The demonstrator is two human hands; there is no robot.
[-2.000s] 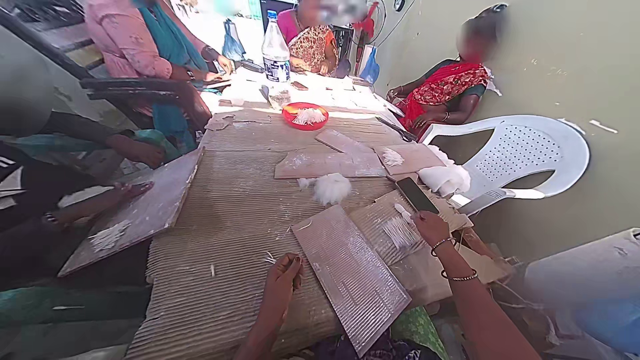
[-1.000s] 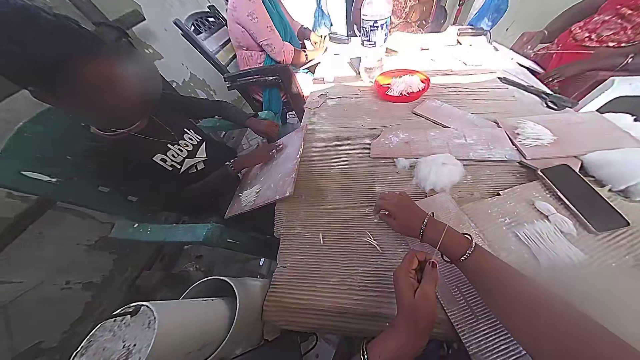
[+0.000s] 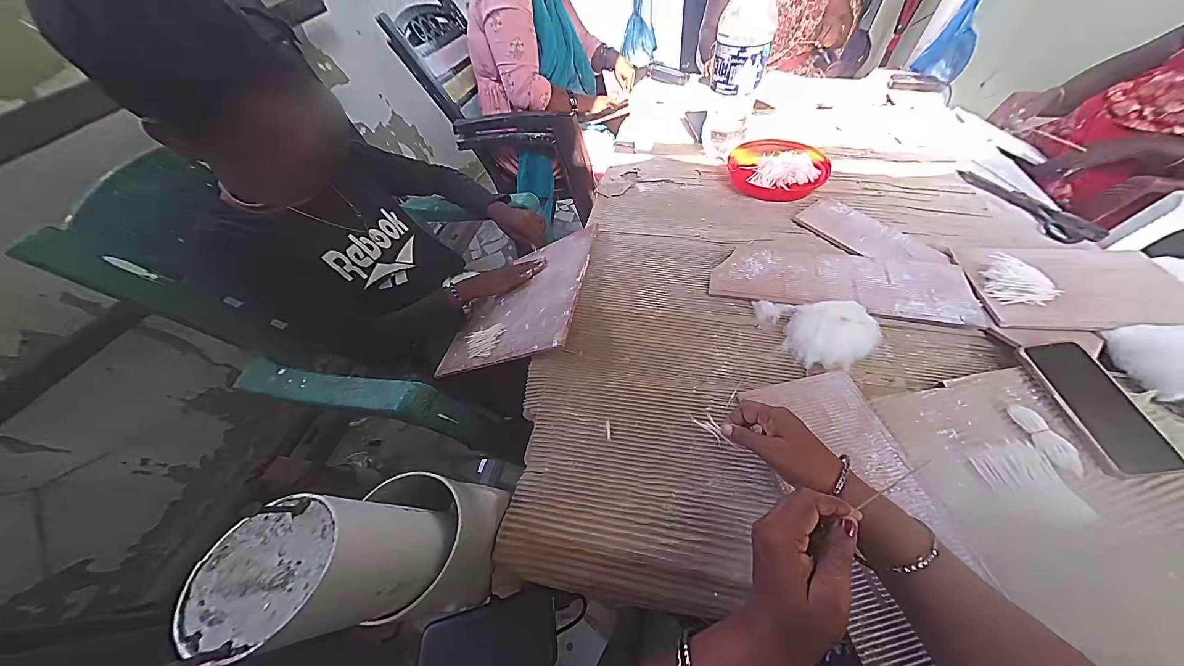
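Note:
My right hand (image 3: 782, 444) reaches in from the right, its fingertips pinched at a few thin white cotton wicks (image 3: 709, 425) low over the corrugated cardboard (image 3: 638, 370). Below it my left hand (image 3: 809, 546) holds a thin stick (image 3: 893, 486) between thumb and fingers; the stick slants up in front of the right forearm. Under the right wrist lies a long pale board (image 3: 832, 407). A fluffy heap of cotton (image 3: 832, 335) sits just beyond that board. One loose wick (image 3: 609, 429) lies to the left of the hands.
Several pale boards (image 3: 842, 282), a red bowl of wicks (image 3: 779, 171), a plastic bottle (image 3: 740, 65), scissors (image 3: 1045, 213) and a phone (image 3: 1105, 407) are on the table. At left, a seated person holds a board (image 3: 527, 305). Others sit at the far end; white buckets (image 3: 388, 555) stand below.
My right hand has left the phone, crossed left over the long board and come down to the wicks on the cardboard. The view has swung left.

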